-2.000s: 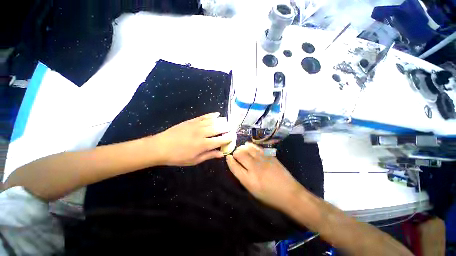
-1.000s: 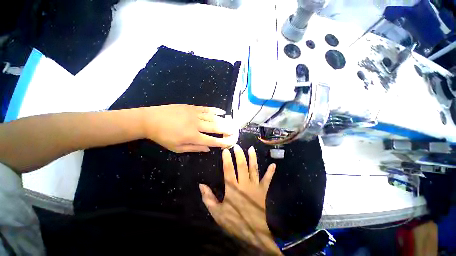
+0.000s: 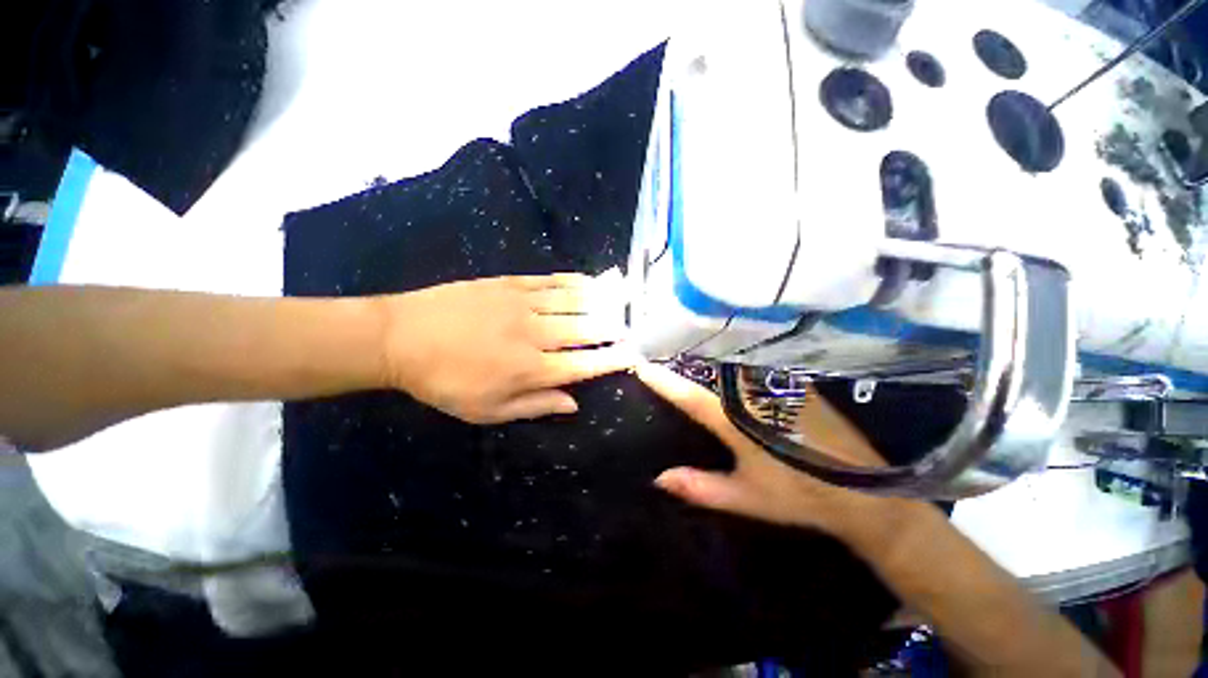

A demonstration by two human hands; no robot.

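Observation:
A large black, lint-speckled garment panel [image 3: 437,490] lies on the white machine table and hangs over its front edge. My left hand [image 3: 510,347] lies flat on the panel, fingertips at the left side of the sewing machine head [image 3: 742,172]. My right hand [image 3: 768,464] is on the panel below the head, fingers reaching toward the needle area, partly behind the curved metal guard [image 3: 1020,384]. Its fingertips are near the left ones. The needle and presser foot are hidden by the head. I cannot tell whether either hand grips cloth.
A black garment pile [image 3: 159,93] is at the upper left. A blue tape strip [image 3: 60,219] marks the table's left end. A white cloth piece [image 3: 258,596] hangs at the front edge, left of the panel. A red object [image 3: 1126,629] is at the lower right.
The machine head appears larger and closer. The panel has shifted and now shows a fold near the head. My right hand has moved right, from spread flat on the panel to under the guard.

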